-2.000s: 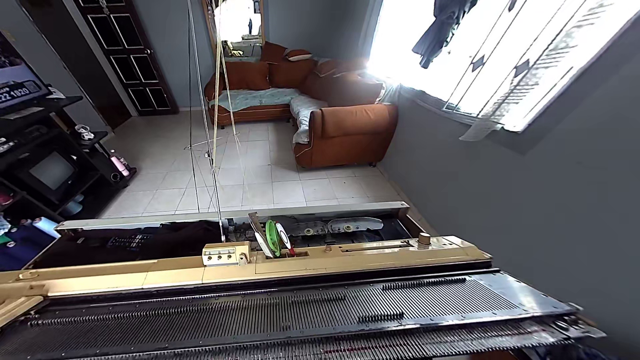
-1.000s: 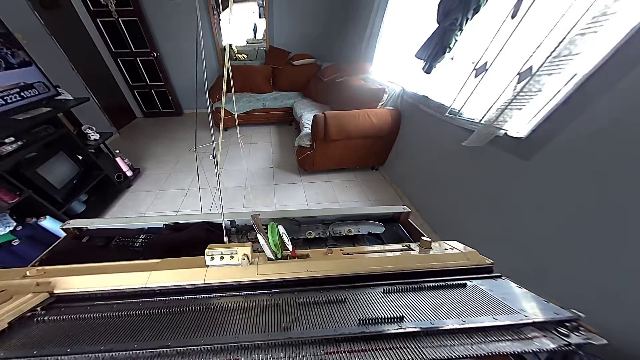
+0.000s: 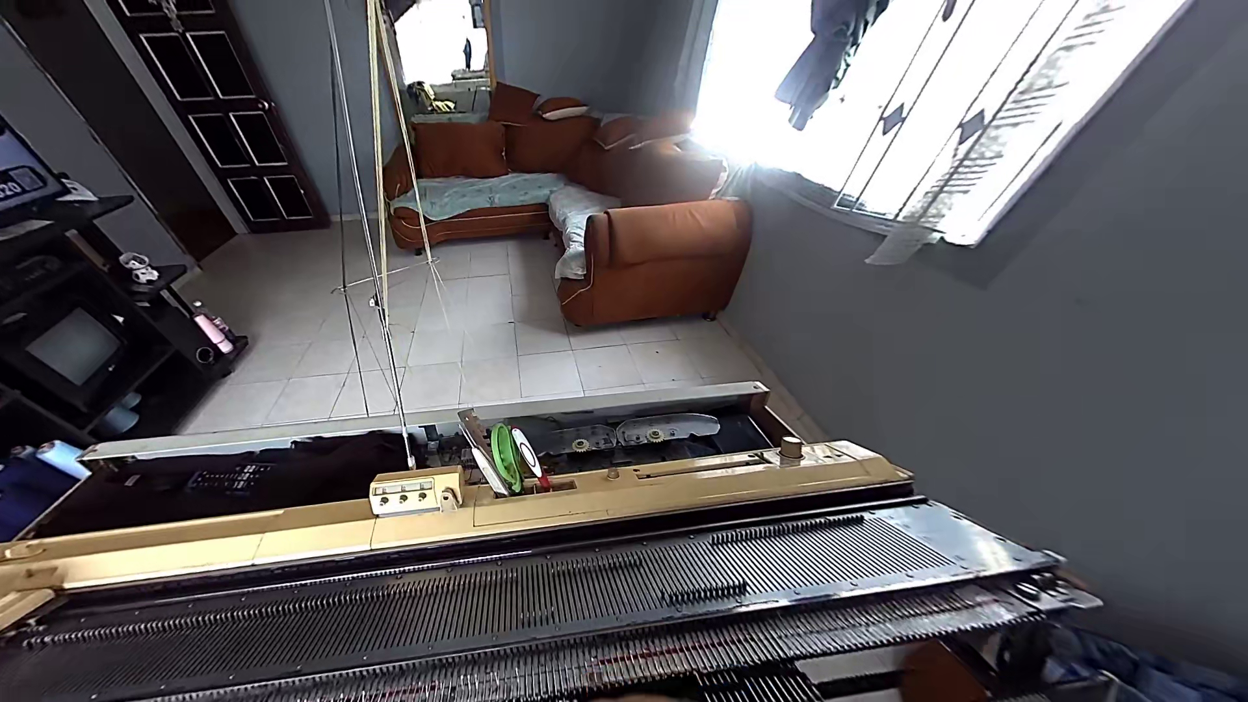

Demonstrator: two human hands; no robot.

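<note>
Neither my left hand nor my right hand can be made out. A small brownish sliver shows at the bottom edge, too little to identify. A knitting machine's ribbed needle bed (image 3: pixel 546 595) spans the lower view, with a second row of needles (image 3: pixel 682 643) below it. Behind it runs the beige machine body (image 3: pixel 585 502), with a small dial unit (image 3: pixel 417 492) and a round knob (image 3: pixel 791 448). A green-handled tool (image 3: pixel 506 456) and a white-and-red tool (image 3: pixel 528 458) stand in the tray behind. Yarn strands (image 3: pixel 380 195) run down toward the machine.
Dark cloth (image 3: pixel 263 478) lies in the long trough behind the machine. Beyond are a brown corner sofa (image 3: pixel 663 258), a black shelf unit (image 3: pixel 156 341) with a small television (image 3: pixel 76 346), and a door (image 3: pixel 219 107). A grey wall (image 3: pixel 1053 370) rises at the right, below a bright window (image 3: pixel 936 97).
The view has shifted slightly, and more of the area below the needle beds shows at the bottom right. Nothing on the machine has plainly moved.
</note>
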